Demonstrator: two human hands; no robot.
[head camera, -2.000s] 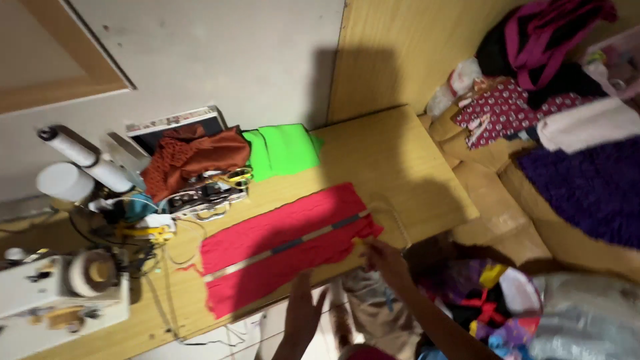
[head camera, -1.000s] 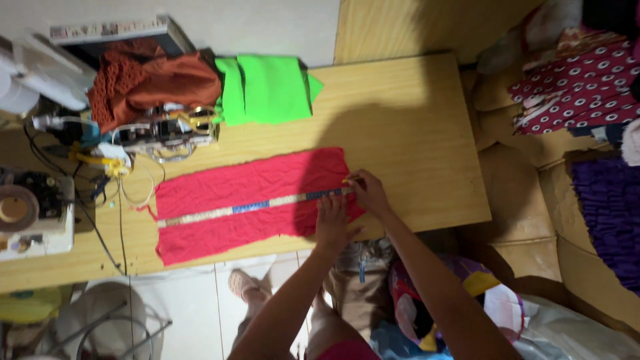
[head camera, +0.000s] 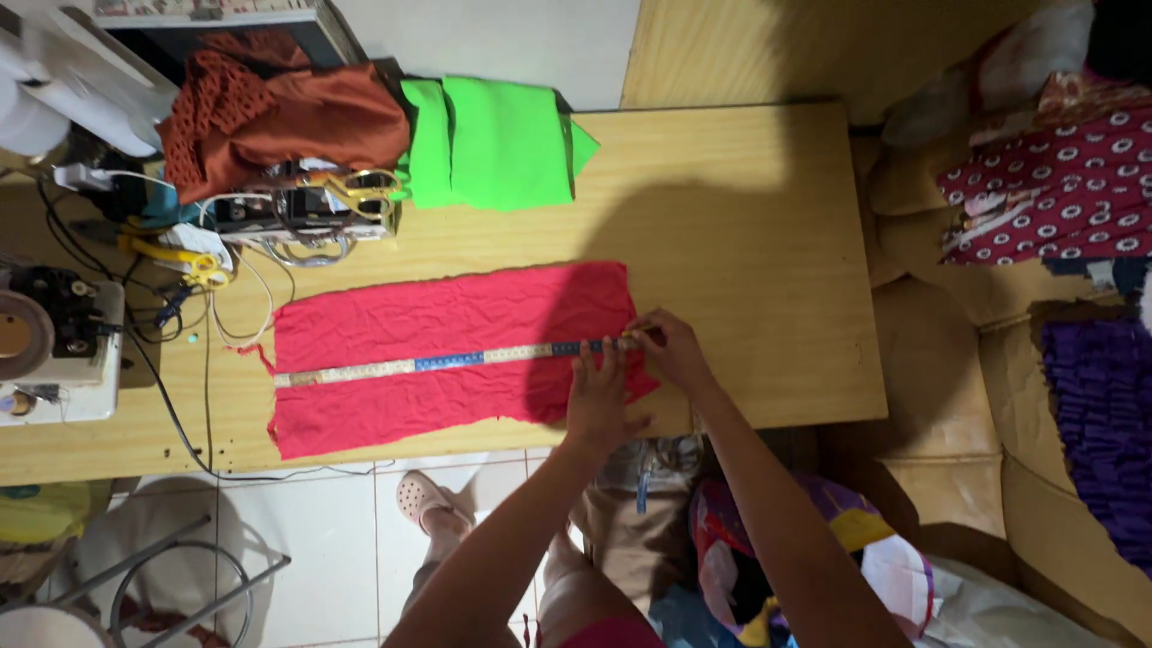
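Observation:
A crinkled red fabric piece lies spread on the wooden table. Along its length runs a white and blue measuring tape. My left hand lies on the fabric near its right edge, fingertips pressing on the tape, with its thumb spread to the side. Just to the right, my right hand pinches the tape's right end at the fabric's edge between thumb and fingers. The far end of the tape reaches the fabric's left edge.
Bright green fabric, rust-coloured cloth, gold-handled scissors and yellow-handled scissors are at the back left. A sewing machine stands at the far left, with cables nearby. Clothes lie on a tan sofa.
My left hand, raised off the fabric's near edge two seconds ago, has come down onto the tape. My right hand is at the tape's right end. The view has moved closer over the table.

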